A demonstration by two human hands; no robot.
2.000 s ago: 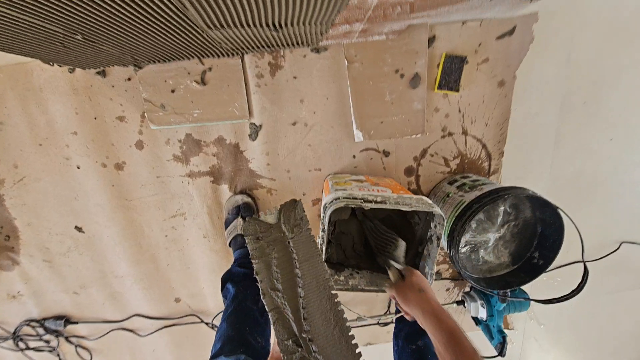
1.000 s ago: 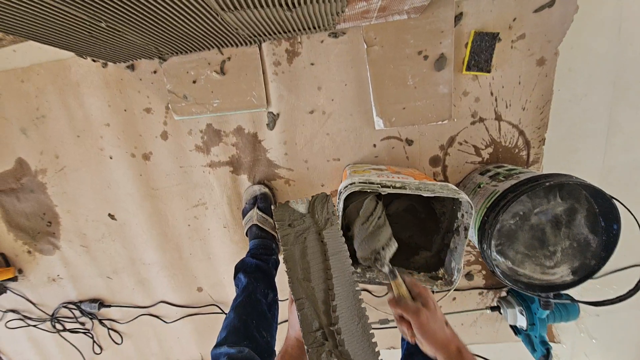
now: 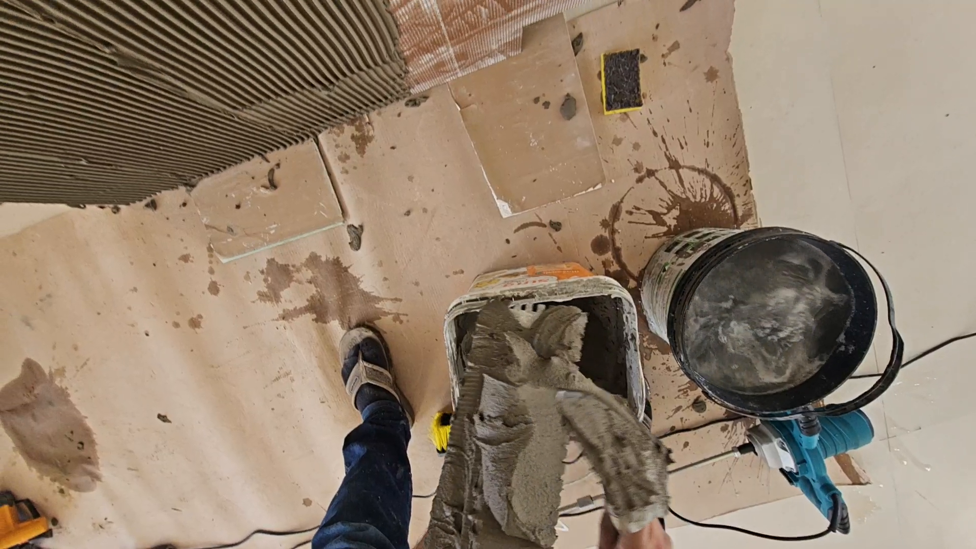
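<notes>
A notched trowel [image 3: 503,465] loaded with grey mortar reaches up from the bottom edge to the square mortar bucket [image 3: 560,286]. My left hand is not visible; the notched trowel's handle is hidden. At the bottom edge, only part of my right hand [image 3: 640,537] shows, closed around the handle of a smaller trowel [image 3: 618,454] thickly coated with mortar. That small trowel lies against the right side of the mortar on the notched trowel. More mortar rises over the bucket's mouth, and dark mortar shows inside.
A round black bucket of cloudy water [image 3: 770,313] stands right of the mortar bucket, above a teal power mixer [image 3: 816,457] with its cord. Ridged mortar [image 3: 191,91] fills the upper left. A sponge [image 3: 622,81] lies on the stained floor covering [image 3: 427,290]; my foot [image 3: 370,366] stands left.
The small trowel was inside the bucket earlier; now it is beside the notched trowel, with more mortar on both. My right hand has moved down to the bottom edge. The view has shifted.
</notes>
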